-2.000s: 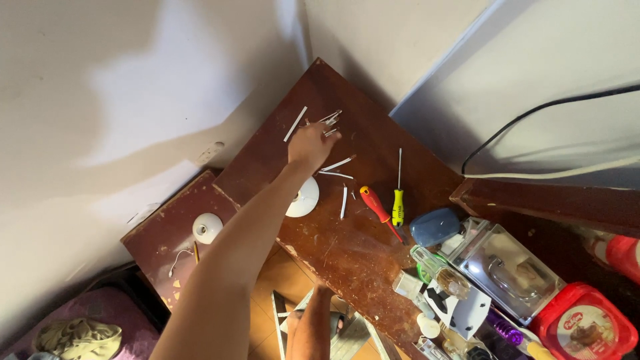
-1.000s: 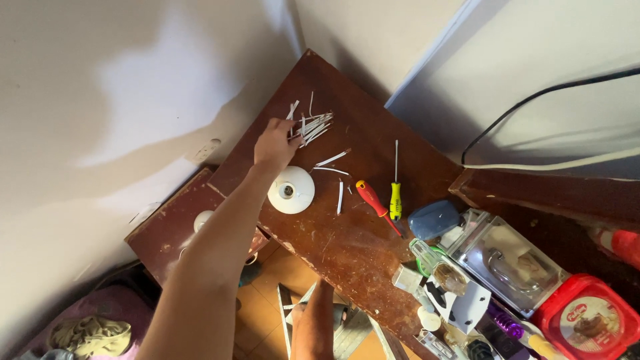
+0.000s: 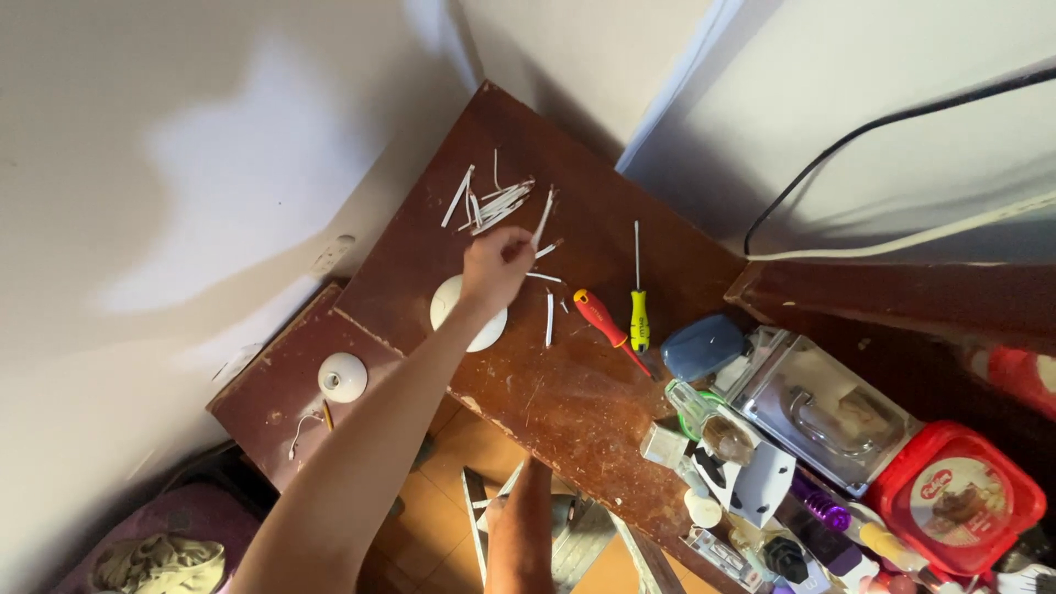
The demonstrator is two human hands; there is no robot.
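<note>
My left hand is over the brown wooden tabletop, its thumb and fingertips pinching a short white piece of wire with a bare end. Just beyond the hand lies a bunch of similar short white wires. A few more pieces, one of them a white wire, are scattered to its right. Partly under my forearm sits a round white lamp holder. Farther right are a red screwdriver and a yellow screwdriver. My right hand is not in view.
Another white lamp holder sits on a lower wooden surface. To the right are a blue case, a clear box, a red-lidded tub and small items. Below the table edge show a bare limb and a ladder.
My left hand went to the wire bunch, then came back right and nearer, and now holds a wire. The wires at the far end of the table now lie bunched together.
</note>
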